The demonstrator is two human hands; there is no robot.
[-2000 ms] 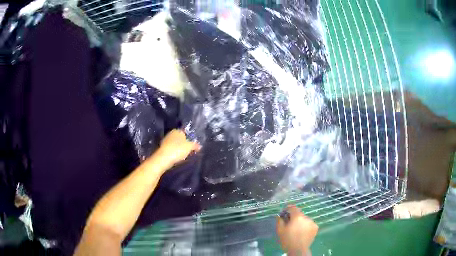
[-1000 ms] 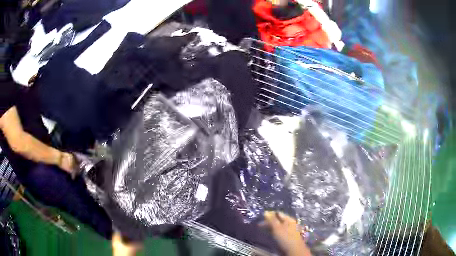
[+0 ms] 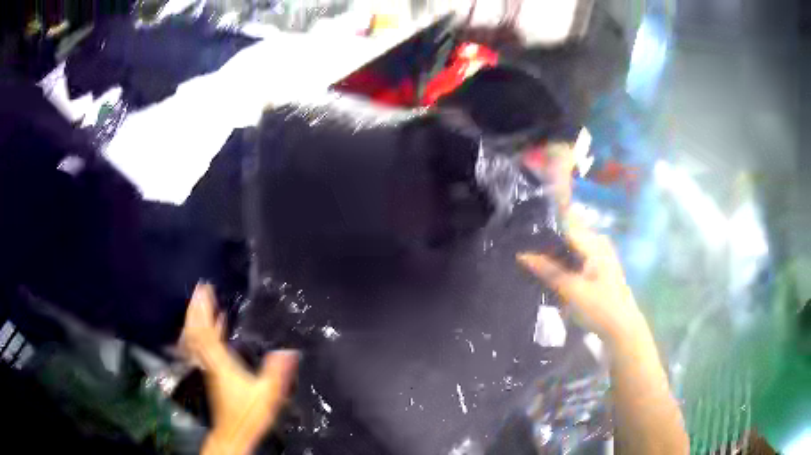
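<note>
A dark garment in a clear polybag [image 3: 356,213] lies in front of me, blurred, with glossy specks along its lower part. My left hand [image 3: 236,373] is at its lower left edge, thumb and fingers apart. My right hand [image 3: 582,275] is over its right side, thumb and fingers spread. Neither hand visibly grips anything; whether they touch the film is unclear. A small white tag [image 3: 549,326] shows below my right hand.
Dark garments [image 3: 80,213] lie at the left, beside a white table surface [image 3: 178,151]. Red cloth [image 3: 382,84] is behind the bag. A person in dark clothing [image 3: 507,98] is at the back right. Blurred basket wires [image 3: 725,413] show at the lower right.
The view has swung again. The bagged garment now spreads wide between my hands. My right hand has risen and opened. My left hand has come further into view. The blue sacks are mostly blurred.
</note>
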